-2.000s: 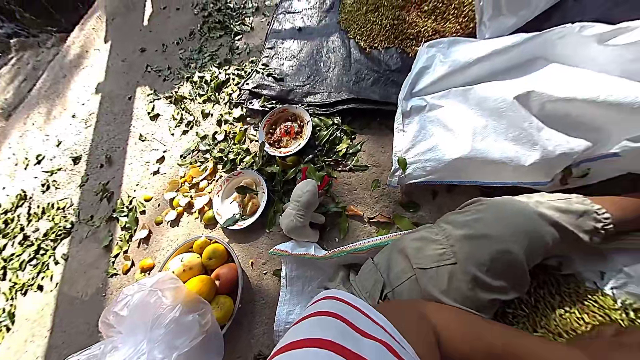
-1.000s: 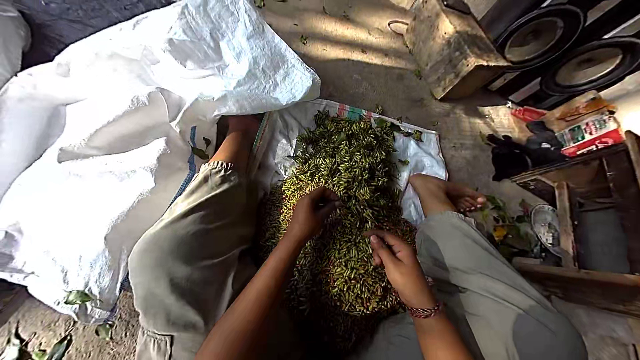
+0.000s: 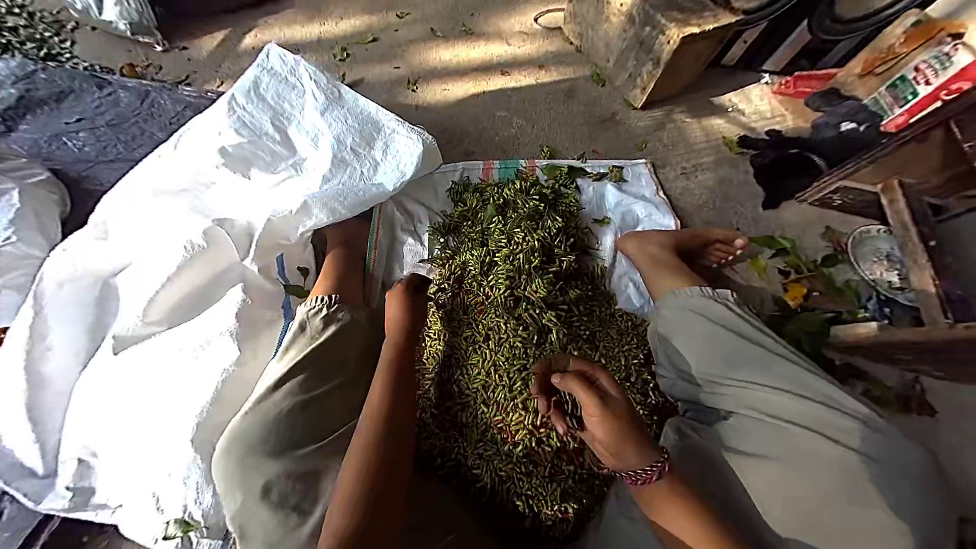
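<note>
A heap of small green and yellowish buds, which look like cloves (image 3: 518, 305), lies between my legs on a white woven plastic sack (image 3: 629, 202) with a striped edge. At the heap's left edge is my left hand (image 3: 408, 305), back up and in shadow; its fingertips are hidden, so what it holds cannot be told. My right hand (image 3: 595, 408), with a braided bracelet at the wrist, hovers over the lower right of the heap. Its fingers are curled and its thumb is near the index finger; whether something small is between them cannot be told.
A large white woven sheet (image 3: 175, 305) spreads over the left side, beside my leg. At the right are a wooden crate (image 3: 907, 252), a metal bowl (image 3: 881, 259), leaves and a dark cloth (image 3: 808, 145). A worn wooden box (image 3: 648, 46) and a speaker stand at the top right.
The view has swung from the bowls and fruit to the heap between my legs. Since one second ago, my left hand has moved left to the heap's edge and my right hand lower over the heap.
</note>
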